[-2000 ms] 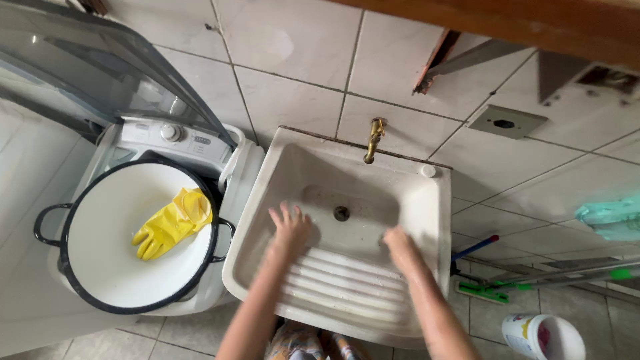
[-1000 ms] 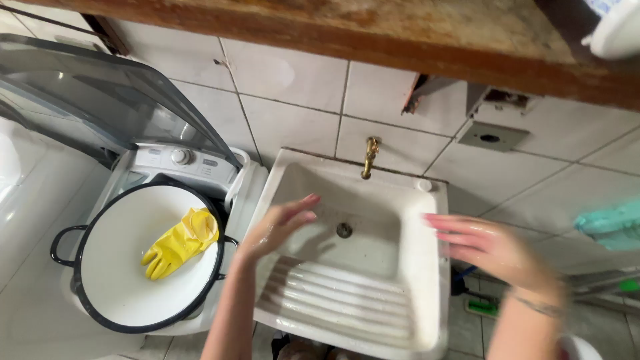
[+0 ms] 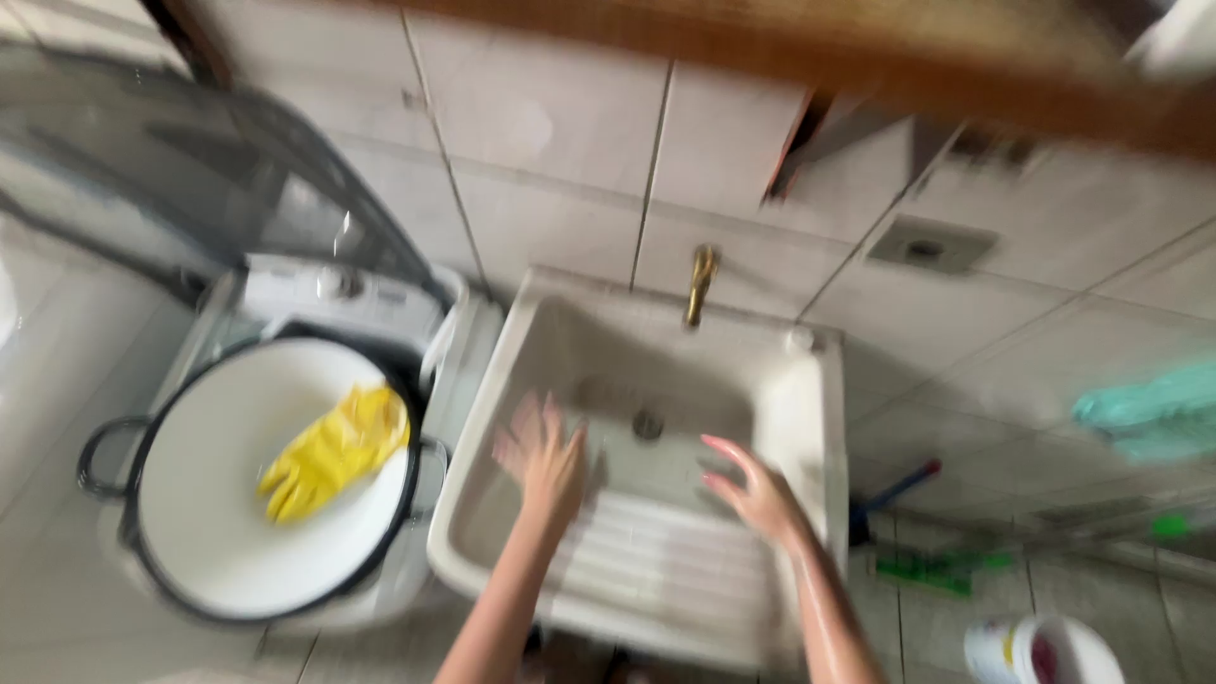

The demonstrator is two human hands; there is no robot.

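A pale laundry sink (image 3: 627,617) with a ribbed washboard slope (image 3: 665,551) and a dark drain (image 3: 648,424) lies below me. Over its left part is my left hand (image 3: 546,456), blurred, fingers spread, holding nothing. My right hand (image 3: 755,489) hovers above the right side of the basin, fingers apart and bare. A brass faucet (image 3: 701,285) sticks out of the tiled wall behind the basin; no stream of water shows. To the left, a yellow rubber glove (image 3: 337,454) lies in a white enamel basin (image 3: 209,532) with a dark rim and handles.
The enamel basin rests on a washing machine (image 3: 380,309) with its lid (image 3: 313,180) raised. A wooden shelf (image 3: 665,47) crosses the top. At right are a wall outlet (image 3: 931,244), a teal cloth or bag (image 3: 1154,408), a green brush head (image 3: 926,570) and a white bucket (image 3: 1083,651) on the floor.
Both hands have shifted since one second ago: the right hand has come in from the right edge over the basin, and the left hand is now lower and further left over the sink.
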